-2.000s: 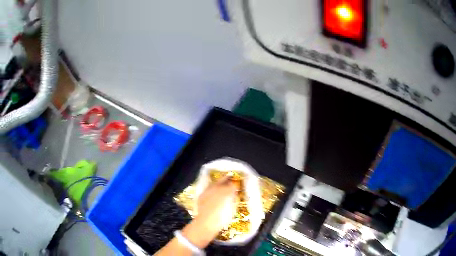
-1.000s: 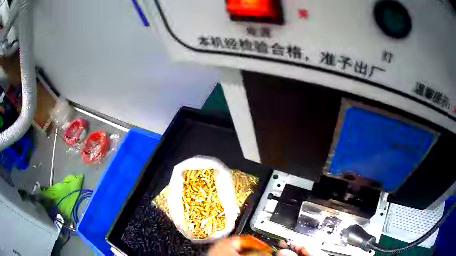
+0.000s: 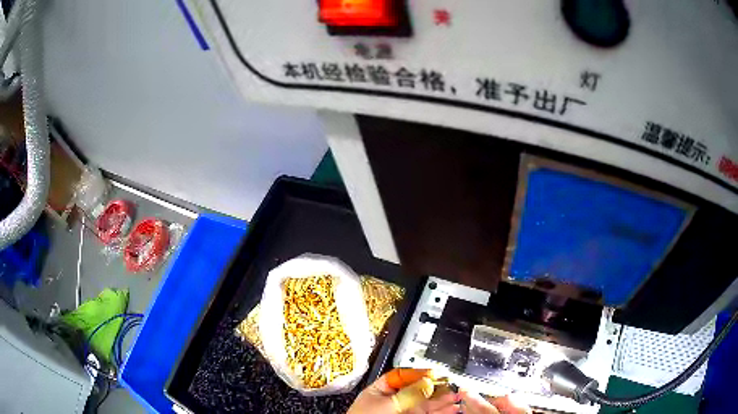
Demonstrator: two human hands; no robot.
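My left hand (image 3: 398,394) is at the bottom edge, with orange and pale yellow finger cots. Its fingertips are pinched together, with what looks like a tiny gold terminal (image 3: 440,381) at their tips; it is too small to see clearly. My right hand (image 3: 490,404) is cut off by the bottom edge close beside it, and its grip is unclear. Both are in front of the die (image 3: 506,356) of the crimping press (image 3: 485,48). A white bag (image 3: 273,323) of gold terminals (image 3: 320,331) stands open in the black tray (image 3: 283,222).
Small black pieces (image 3: 235,372) lie loose in the tray. A blue bin (image 3: 182,299) is at its left. The work lamp (image 3: 570,380) lights the die from the right, on a dark flexible neck. A blue panel (image 3: 599,230) is above the die. A white gridded sheet (image 3: 663,356) lies right.
My left hand has left the bag of terminals and moved right to the front of the die, where my right hand now shows too. The camera view has shifted, bringing the press further left.
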